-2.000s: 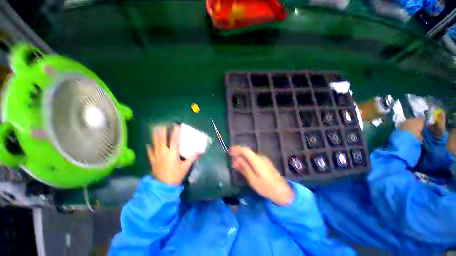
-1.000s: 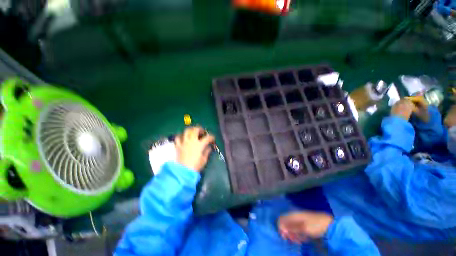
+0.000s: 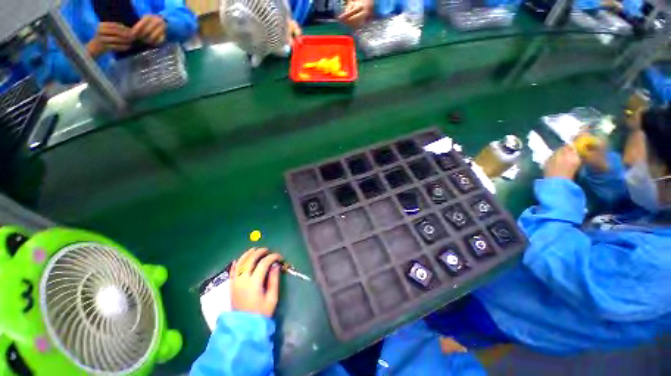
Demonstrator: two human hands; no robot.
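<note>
My left hand [image 3: 255,283] lies palm down over the right side of a small bag with a white patch [image 3: 216,299]. Dark parts show at the bag's upper edge. Thin tweezers [image 3: 297,274] stick out to the right from beside its fingertips; whether the fingers grip anything is hidden. The compartment tray [image 3: 340,266] lies to the right, with black square modules [image 3: 420,274] in its right and far compartments and several empty ones at the near left. My right hand [image 3: 452,346] is low by my lap, mostly hidden; only a small patch of skin shows.
A green frog fan [image 3: 154,308] stands at the left. A yellow piece [image 3: 255,236] lies beyond my left hand. Across the bench are a red tray [image 3: 322,76] with yellow pieces and a white fan [image 3: 256,28]. An amber bottle [image 3: 496,156], white papers and a neighbour's arms [image 3: 561,213] are at the right.
The view has tilted up, showing the far bench and workers. My left hand has moved from holding the white-patched bag to lying at its right side. My right hand has left the tray for my lap.
</note>
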